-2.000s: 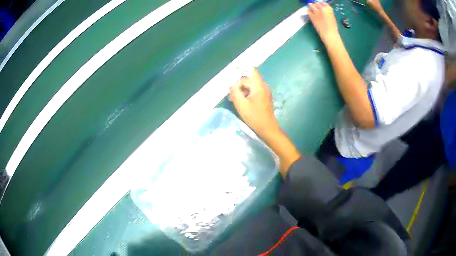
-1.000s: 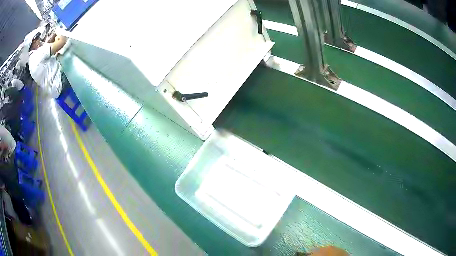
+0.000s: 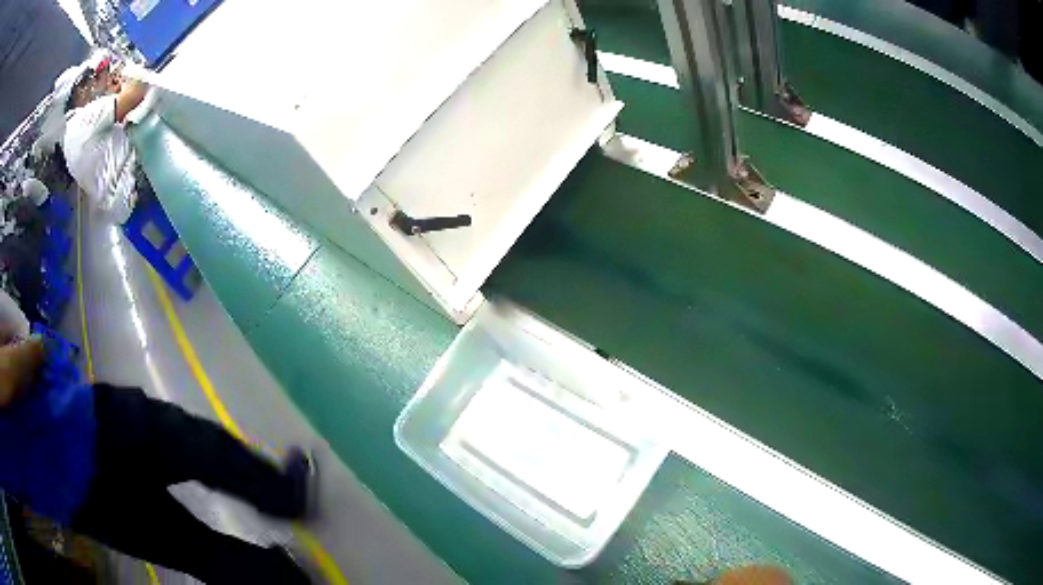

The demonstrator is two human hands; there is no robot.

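A clear rectangular plastic bin point(image 3: 646, 474) sits on the green bench against the white guide rail, beside the white machine housing. A pale rectangle shows in its base and I see no heap of parts in it. A small skin-coloured piece, seemingly one of my hands point(image 3: 753, 576), shows at the bottom edge, right of the bin. It is cut off, so I cannot tell which hand it is or whether it holds anything. The rest of both hands is out of the picture.
The white machine housing point(image 3: 458, 171) with black lever handles stands over the dark green conveyor belt point(image 3: 709, 309). Grey metal support posts point(image 3: 703, 103) stand beyond. A person in blue point(image 3: 52, 446) is on the floor at the left. Another person in white point(image 3: 101, 160) is farther up the bench.
The view has swung from the full parts bin to this bin and the housing. A person in blue with dark trousers has come into view at the lower left.
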